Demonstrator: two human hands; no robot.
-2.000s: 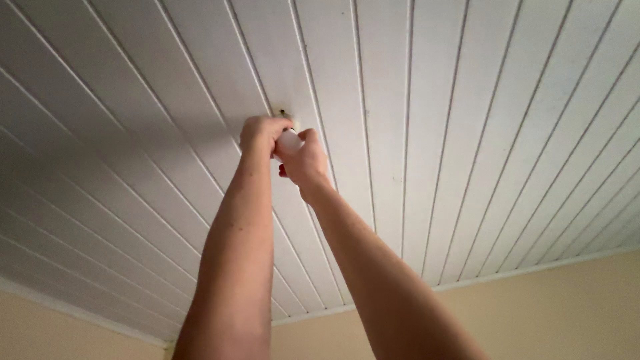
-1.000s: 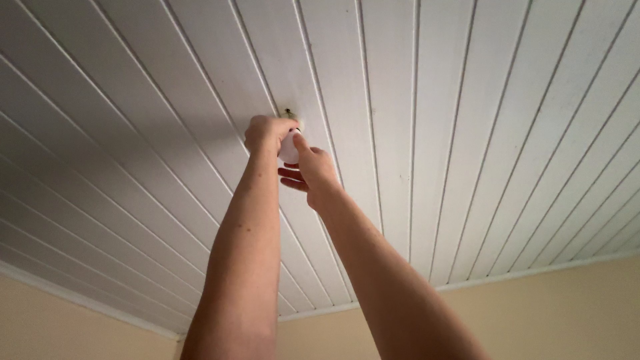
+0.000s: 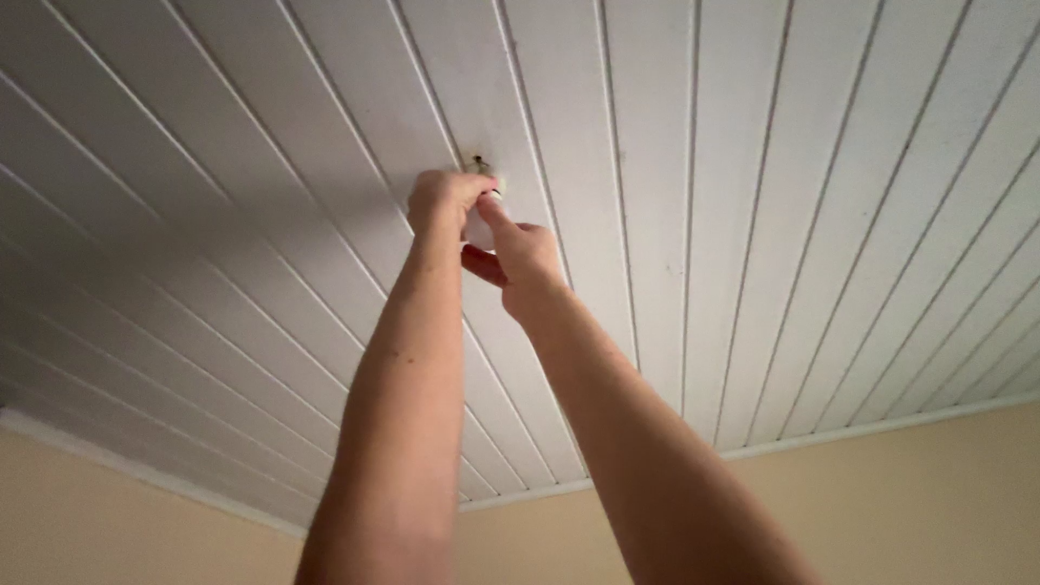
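Both my arms reach up to a white light bulb (image 3: 481,231) just below a white panelled ceiling (image 3: 658,195). My left hand (image 3: 443,199) is at the bulb's upper end, its fingers around what looks like a pale socket (image 3: 497,184), mostly covered. From the right, my right hand (image 3: 524,252) has its thumb against the bulb, with the other fingers spread below and behind it. Just above my left fingers is a small dark hole (image 3: 478,159) in the ceiling, with what looks like a short wire by it.
Long grooved boards run across the ceiling. White trim (image 3: 861,427) edges it where it meets the beige walls (image 3: 918,496). A soft shadow (image 3: 244,227) falls on the ceiling left of my hands.
My right hand's fingers, closed around the bulb two seconds ago, are now more spread below it. My left hand has stayed at the bulb's upper end.
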